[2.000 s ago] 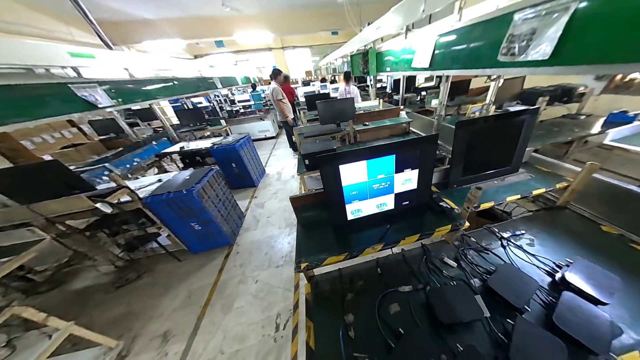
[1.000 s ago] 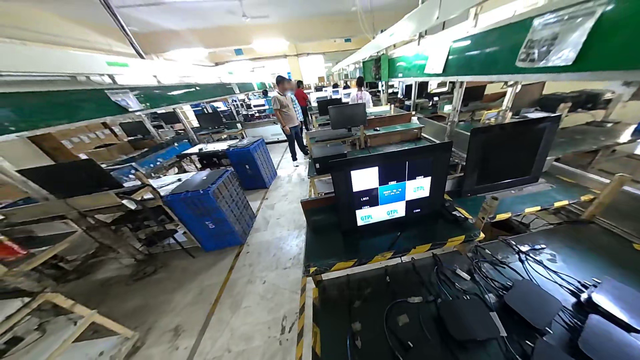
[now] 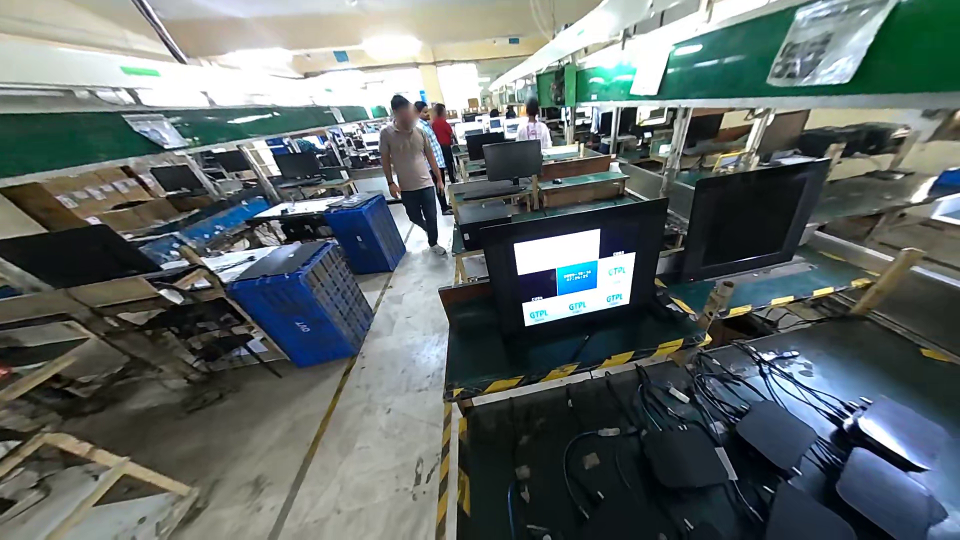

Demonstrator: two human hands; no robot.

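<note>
Neither my left hand nor my right hand shows in the head view, so what they hold is hidden. Several flat black set-top-type boxes lie at the lower right on a dark green workbench. Black cables with connectors are tangled behind and between them. Beyond the bench's striped edge stands a lit monitor showing a grid of coloured tiles. To its right is a second monitor with a dark screen.
Stacked blue crates stand left of the aisle; more crates are behind them. A person is in the aisle, with other people farther back. A wooden frame stands at lower left. Green overhead panels run along the benches.
The nearest person in the aisle appears larger and now faces this way. Tiles on the lit monitor have changed. The view has shifted somewhat to the left.
</note>
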